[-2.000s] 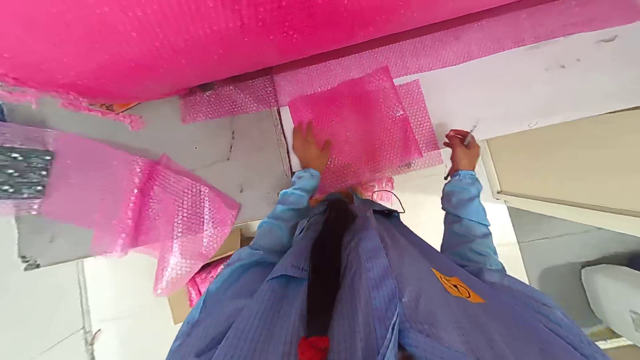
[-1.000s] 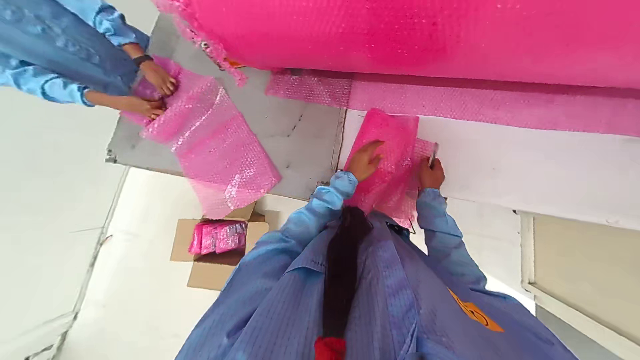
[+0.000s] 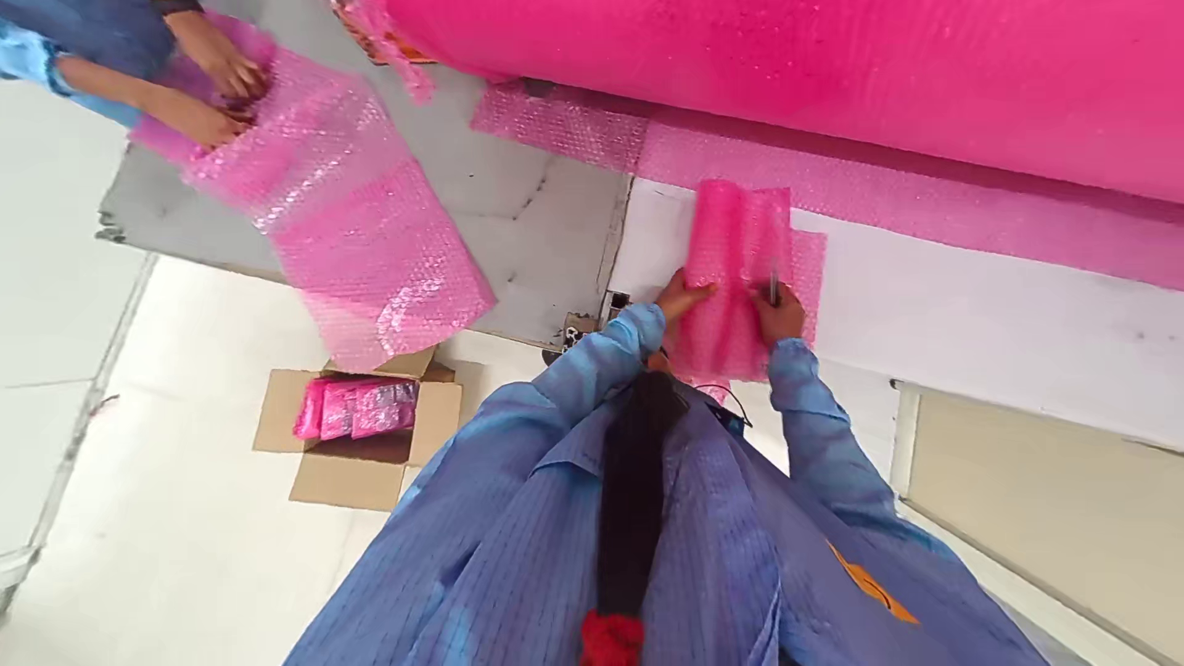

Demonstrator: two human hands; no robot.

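Pink bubble wrap [image 3: 731, 250], folded over in layers, lies on the white tabletop close to my body. My left hand [image 3: 683, 301] touches its left edge, thumb and fingers at the fold. Over the right part of the wrap is my right hand [image 3: 780, 313], fingers curled around a small, dark, slender tool [image 3: 774, 285] whose kind I cannot make out. Part of a flat lower layer [image 3: 810, 268] shows to the right of the fold.
A large pink bubble wrap roll [image 3: 786, 74] spans the back, with a strip [image 3: 925, 199] beneath it. At left, another person's hands [image 3: 217, 92] hold a bubble wrap sheet [image 3: 370, 231] over the grey table [image 3: 536, 240]. An open cardboard box [image 3: 347, 481] with pink wrapped packs stands below.
The wrap before me, spread wide two seconds ago, is now folded narrower. My hands are closer together. The other person's hands have come into view at left. The view has shifted.
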